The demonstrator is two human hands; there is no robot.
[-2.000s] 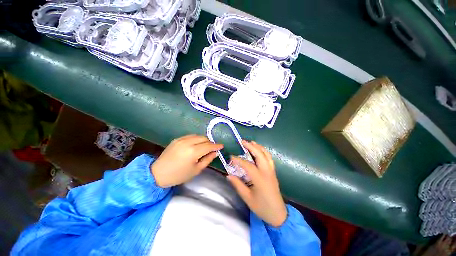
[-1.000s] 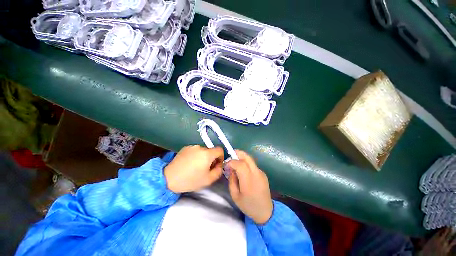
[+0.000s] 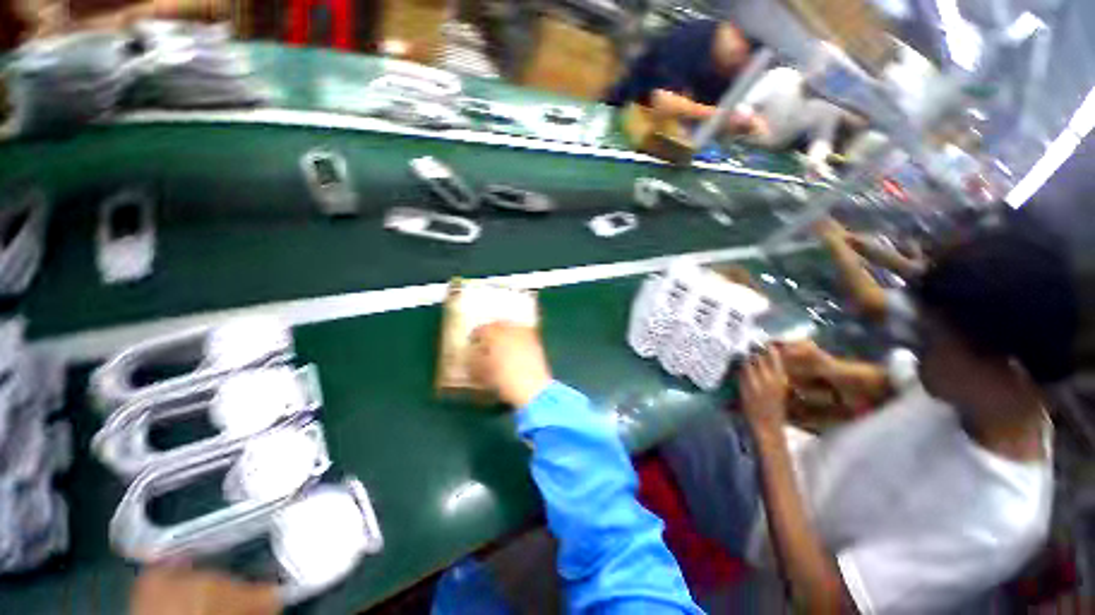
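Observation:
Parts box, an open brown carton with pale contents, stands ahead on the green bench. My right hand is over its open top, fingertips against the contents; whether they pinch anything is not visible. My left hand is blurred and cut off by the bottom edge at lower left. It overlaps the nearest white frame, whose round end shows; its grip is unclear. Three short piles of white looped frames lie just beyond it. Larger frame stacks are cut off at the left edge.
Loose frames lie across the far green belt, beyond a pale stripe. A neighbour's frame stack stands right of the box. A person in a white top sits close at right, hands near that stack. Other people are farther back.
The view has swung right and up. My hands have separated: the right has moved to the box, the left is beside the piles. The frame they held together now appears beside the front pile.

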